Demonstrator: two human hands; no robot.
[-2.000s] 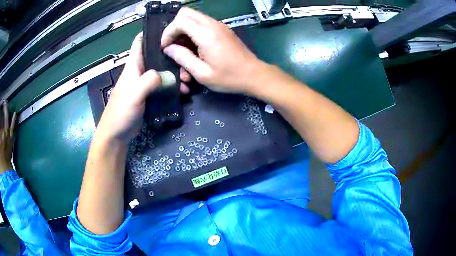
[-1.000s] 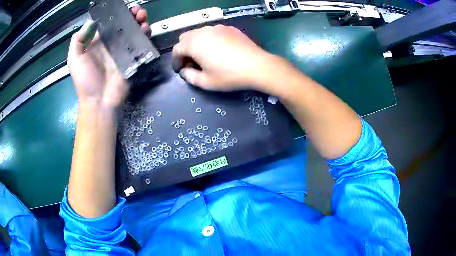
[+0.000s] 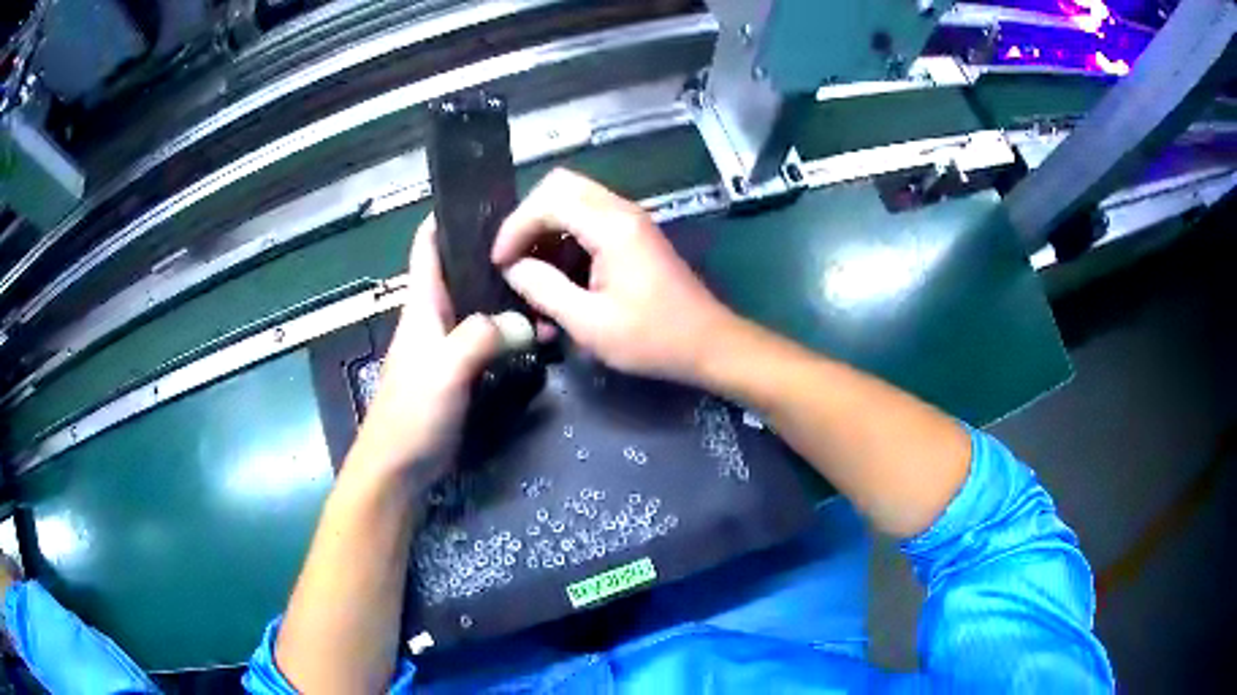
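Observation:
My left hand [image 3: 441, 373] holds a long, narrow, near-black workpiece [image 3: 471, 183] upright over the parts tray, with a pale covering on the thumb. My right hand [image 3: 611, 278] is at the workpiece's right side, thumb and index fingertip close together against its face. Whether a ring is between those fingertips cannot be seen. Many small pale rings [image 3: 597, 523] lie scattered in the black parts tray [image 3: 733, 523], which has a green label on its near edge. The lower end of the workpiece is partly hidden by my left hand.
A glossy dark green bench [image 3: 936, 299] lies around the tray. Silver conveyor rails [image 3: 326, 319] run behind it. A teal-green block on a metal upright [image 3: 760, 122] stands at the back. Another person's blue sleeve [image 3: 68, 645] is at the lower left.
The workpiece was tilted at the upper left with its grey face showing; now it is upright with its dark face showing. My right hand has moved from over the tray to the workpiece. The view has shifted.

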